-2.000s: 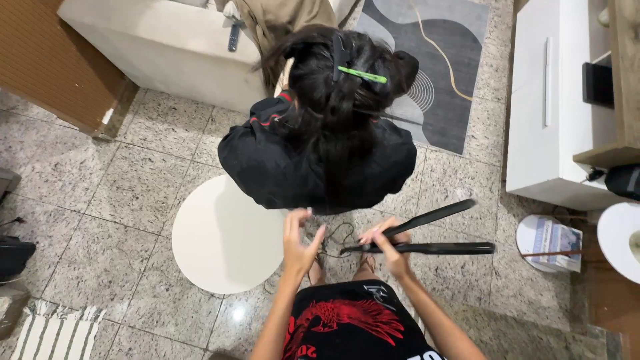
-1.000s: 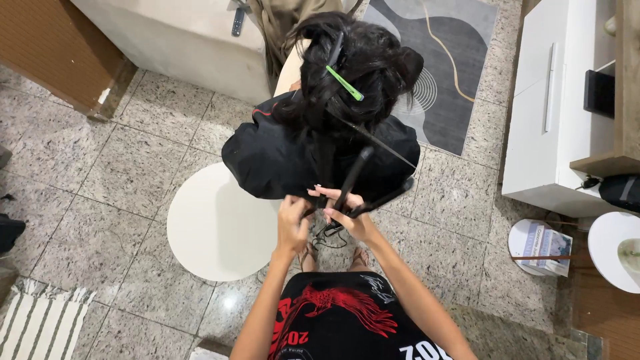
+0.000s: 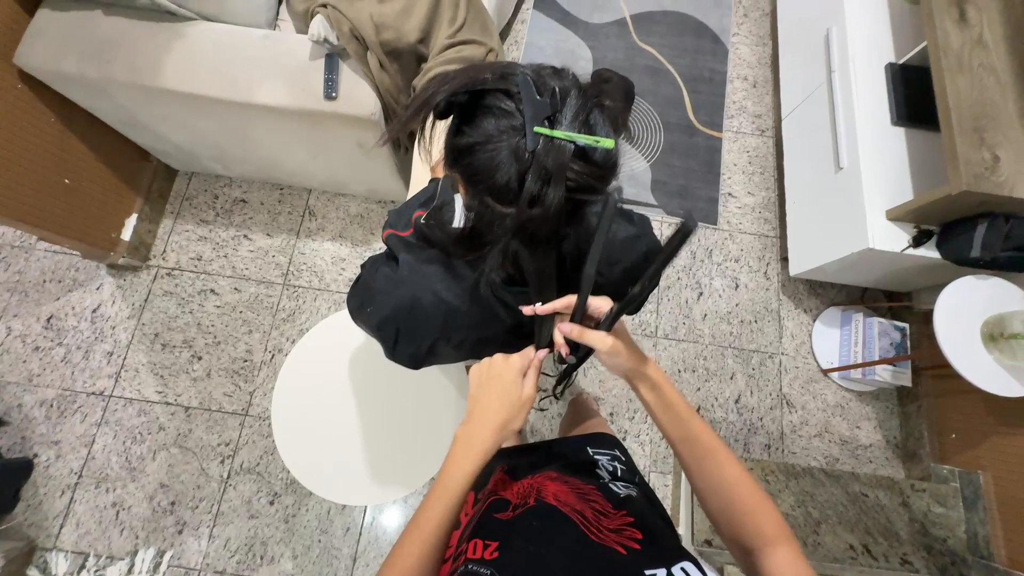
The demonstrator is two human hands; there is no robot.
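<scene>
A person with long dark hair (image 3: 490, 164) sits in front of me, back turned, in a black top (image 3: 432, 296). A green hair clip (image 3: 574, 138) and a black hair clip (image 3: 530, 112) hold the upper hair. My left hand (image 3: 502, 388) pinches the lower end of a hanging strand of hair (image 3: 544, 280). My right hand (image 3: 592, 332) holds a black hair straightener (image 3: 652, 268), its two arms spread apart and pointing up and away. The extended fingers of that hand touch the same strand. A dark cord hangs below the straightener.
A round white stool or table (image 3: 360, 424) stands at the left. Beyond it is a beige sofa (image 3: 216, 100) with a remote control (image 3: 330, 76). A grey patterned rug (image 3: 688, 88) lies ahead, a white cabinet (image 3: 832, 176) at the right, and books (image 3: 876, 348) on a low round shelf.
The straightener came from the right to beside the hair, and its arms now point upward. My left hand has closed on a strand. The seated person's head has turned or tilted between frames.
</scene>
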